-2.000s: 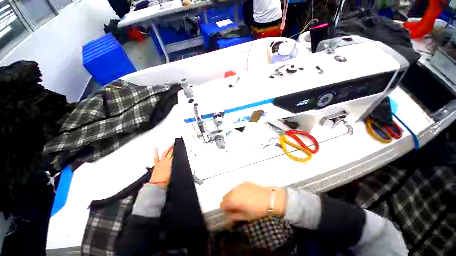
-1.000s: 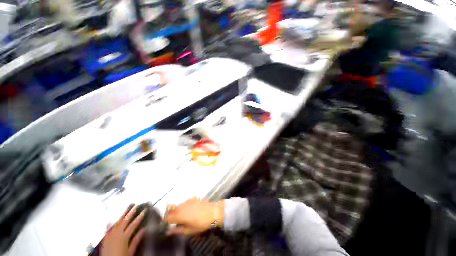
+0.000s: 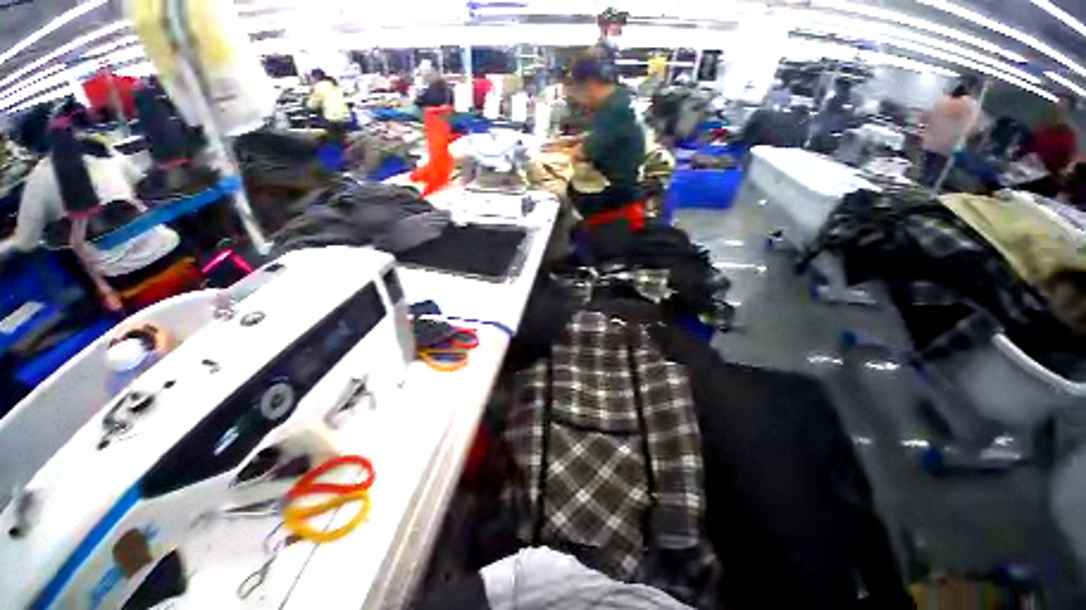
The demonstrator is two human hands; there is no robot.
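Note:
No hand shows; only a light grey sleeve is seen at the bottom edge, right of the table. A black, grey and white plaid garment piece (image 3: pixel 595 465) lies beside the table's right edge, on dark cloth. The white sewing machine (image 3: pixel 214 369) stands at the left, with its black control panel and round dial. Scissors with one red and one yellow loop (image 3: pixel 328 498) lie on the table below the machine arm. Second scissors (image 3: pixel 450 348) with orange and red handles lie at the machine's far end. The needle area is out of the picture.
The white table edge (image 3: pixel 417 524) runs away up the middle. Dark cloth (image 3: pixel 357 226) is heaped behind the machine. A person in dark green (image 3: pixel 613 143) is at a station ahead. A plaid and black pile (image 3: pixel 941 256) is at the right, beyond the grey floor (image 3: pixel 786 322).
The view has swung to the right and up. Both hands, seen before at the table's front edge, have left the picture. The plaid garment beside the table is now near the middle.

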